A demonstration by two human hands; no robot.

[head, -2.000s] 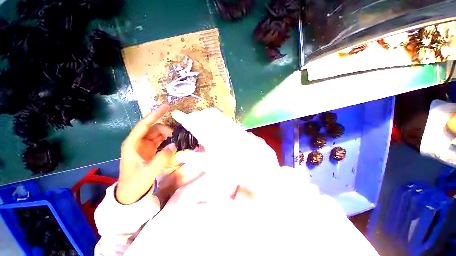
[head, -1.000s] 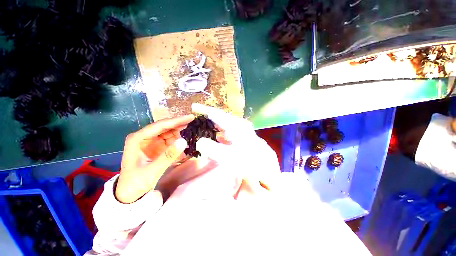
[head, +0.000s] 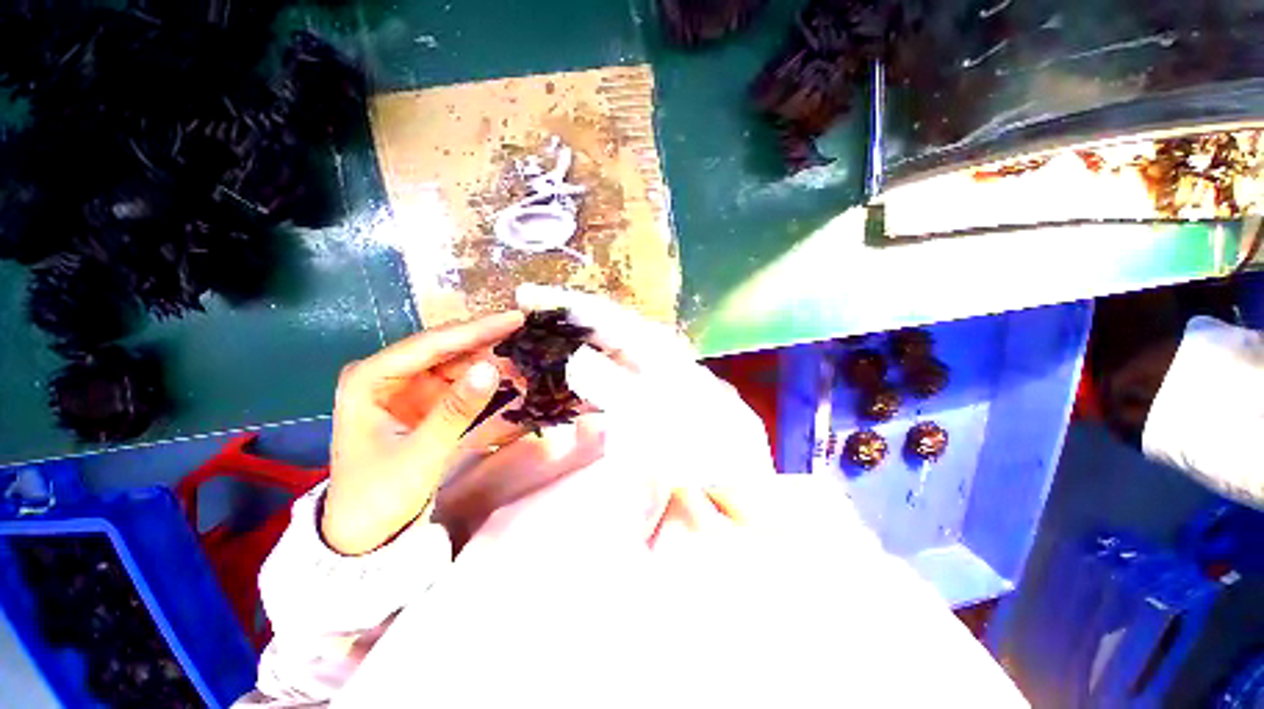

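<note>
A black ribbed part (head: 542,371) with an uneven, toothed edge is between my two hands, just in front of the cardboard pad (head: 444,153). My bare left hand (head: 402,429) holds it from the left with thumb and fingers. My right hand (head: 645,367), in an overexposed white glove, holds it from the right; its outline blends with the sleeve. White paste (head: 538,222) lies in streaks on the stained pad. A big heap of black ribbed parts (head: 153,153) lies left of the pad.
Loose black parts (head: 804,83) lie right of the pad beside a glossy clear cover (head: 1054,69). A blue bin (head: 1026,457) below holds several round ribbed parts. A dark blue crate (head: 194,582) and red openwork (head: 250,478) are lower left. Another person's white sleeve (head: 1213,409) is far right.
The black part has been turned between my hands and its toothed side now shows differently. Both hands stay close together. The view has shifted, so the pad appears farther right than two seconds ago.
</note>
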